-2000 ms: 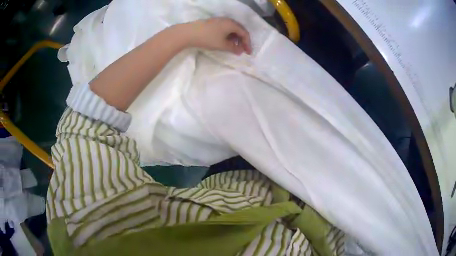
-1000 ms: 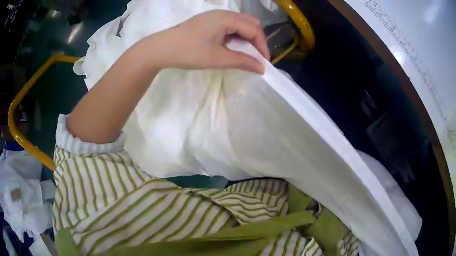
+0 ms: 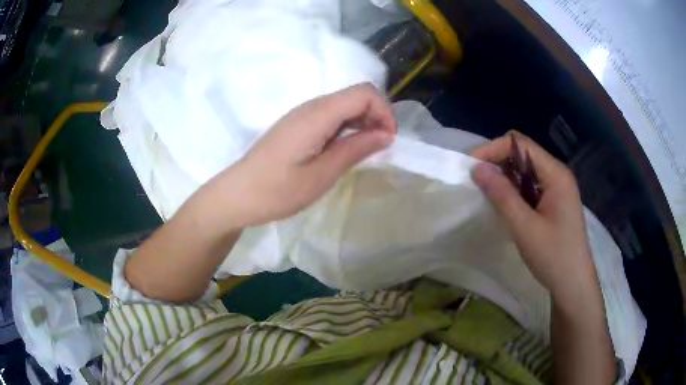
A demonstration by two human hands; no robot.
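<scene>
A large white garment (image 3: 263, 68) lies over the lap and the yellow-framed rack. Its folded seam or hem edge (image 3: 432, 159) is stretched between my two hands. My left hand (image 3: 316, 150) pinches the edge at its left end, thumb against fingers. My right hand (image 3: 538, 195) pinches the other end between thumb and forefinger. Dark thread snips (image 3: 524, 171) sit in my right palm, pointed tips showing upward; their rear part is hidden by the hand. Thin cloth hangs below the edge towards the lap.
The yellow rack rail (image 3: 30, 177) curves at the left, with another yellow rail (image 3: 438, 30) at the top. White cloth or scraps (image 3: 56, 308) lie at the lower left. The white table with ruler markings (image 3: 602, 68) curves along the upper right.
My right hand has come into view with the snips and grips the edge. My left hand has moved down, still holding the edge. The long stretch of cloth towards the lower right is now gathered nearer.
</scene>
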